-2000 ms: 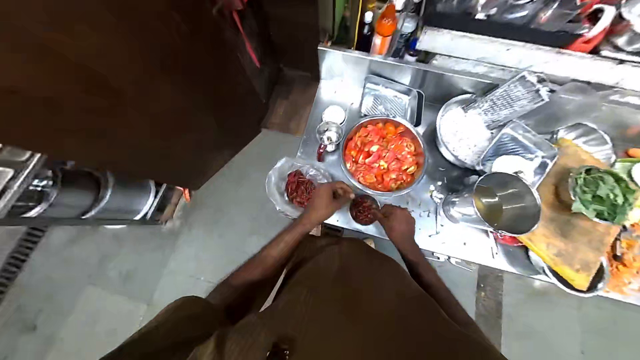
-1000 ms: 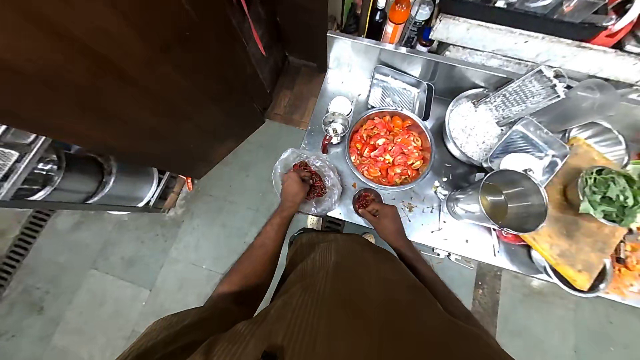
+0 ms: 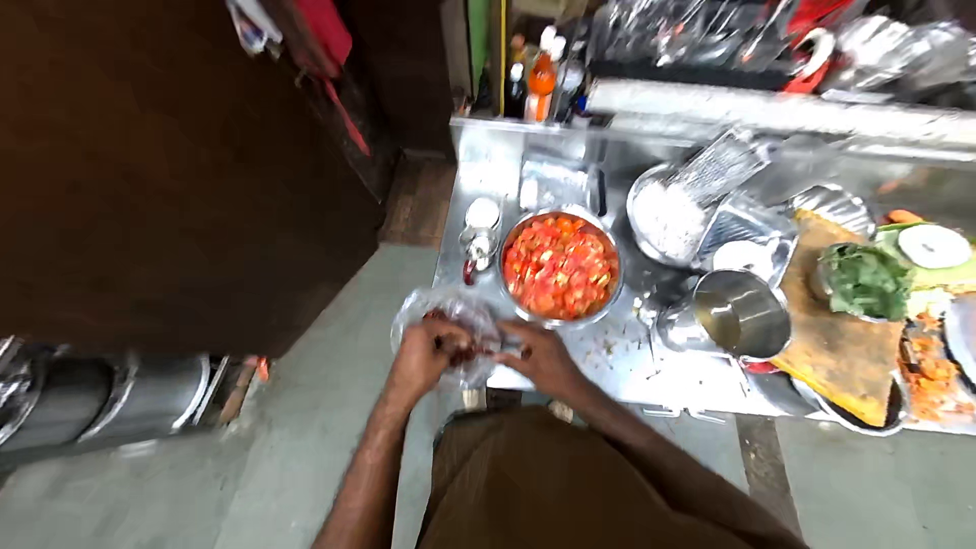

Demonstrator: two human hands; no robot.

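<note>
A clear plastic bag (image 3: 415, 305) of dried red chillies (image 3: 436, 314) lies at the counter's left front edge. My left hand (image 3: 433, 349) is over the bag, its fingertips closed on dark red chillies. Close to its right, my right hand (image 3: 537, 357) reaches to the bag's edge with thumb and fingers curled; blur hides whether it holds a chilli. The small bowl of chillies cannot be made out. Just behind my right hand stands a steel bowl (image 3: 619, 282) of cut tomatoes (image 3: 560, 267). A small steel container (image 3: 478, 242) stands behind the bag, with a dark red thing beside it.
A steel tray (image 3: 553, 187) sits behind the tomatoes. To the right are a bowl of white gratings (image 3: 667, 217), a metal grater (image 3: 720, 168), a steel pot (image 3: 743, 316), a wooden board (image 3: 831, 366) and leafy greens (image 3: 869, 282). Bottles (image 3: 541, 84) stand behind the counter.
My right hand has moved left from the small bowl of chillies to the bag, close to my left hand. My left hand was at the small bowl two seconds ago, then went to the bag.
</note>
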